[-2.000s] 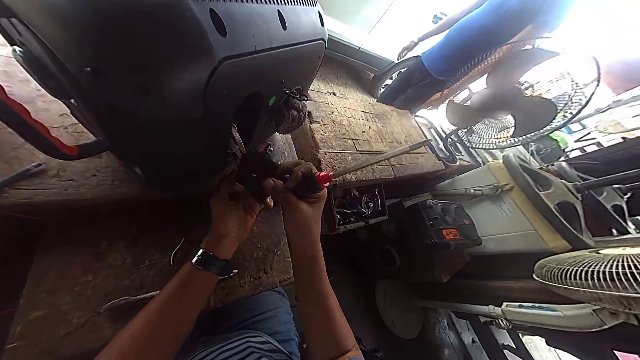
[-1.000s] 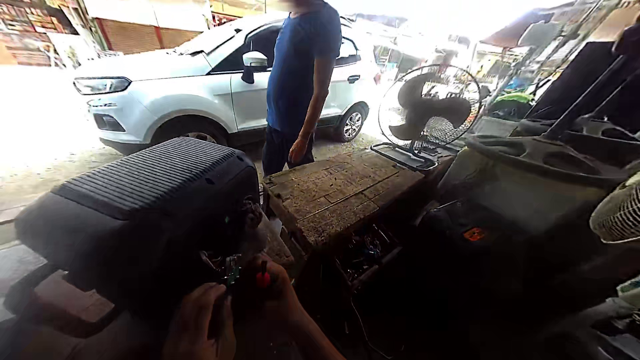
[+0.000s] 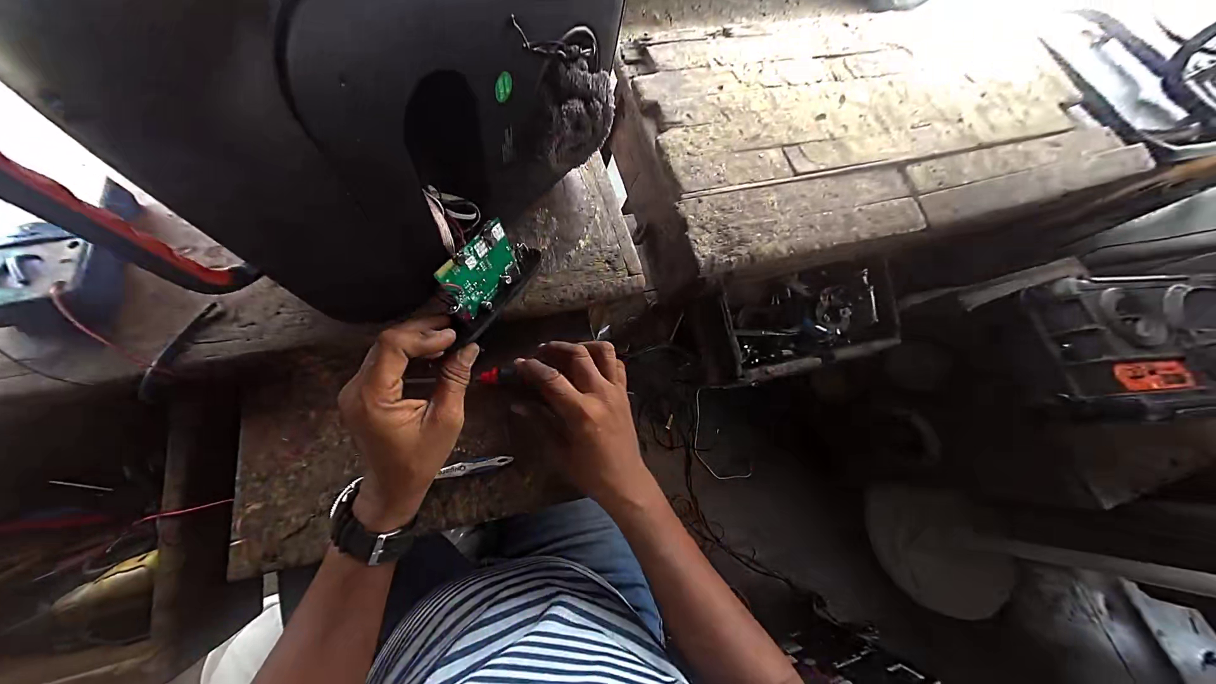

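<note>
A green circuit board [image 3: 483, 269] on a black plastic panel [image 3: 503, 304] is tilted beside an opening in a large black plastic housing [image 3: 351, 142]. Thin wires [image 3: 446, 217] run from the opening to the board. My left hand [image 3: 408, 399] pinches the panel's lower end between thumb and fingers. Just to the right, my right hand [image 3: 584, 408] is closed around a screwdriver with a red and black handle [image 3: 494, 376]; its shaft points left, partly behind my left hand. A metal hand tool [image 3: 473, 466] lies on the lower wooden board between my wrists.
A worn wooden bench top [image 3: 798, 161] stretches to the upper right. An open drawer of small metal parts [image 3: 807, 323] sits below it. Further right is a black case with an orange piece [image 3: 1154, 375]. Loose wires [image 3: 703, 522] hang right of my knees.
The circuit board now shows in full outside the housing, held by my left hand. The view has swung down from the street, so the car and the standing person are out of frame.
</note>
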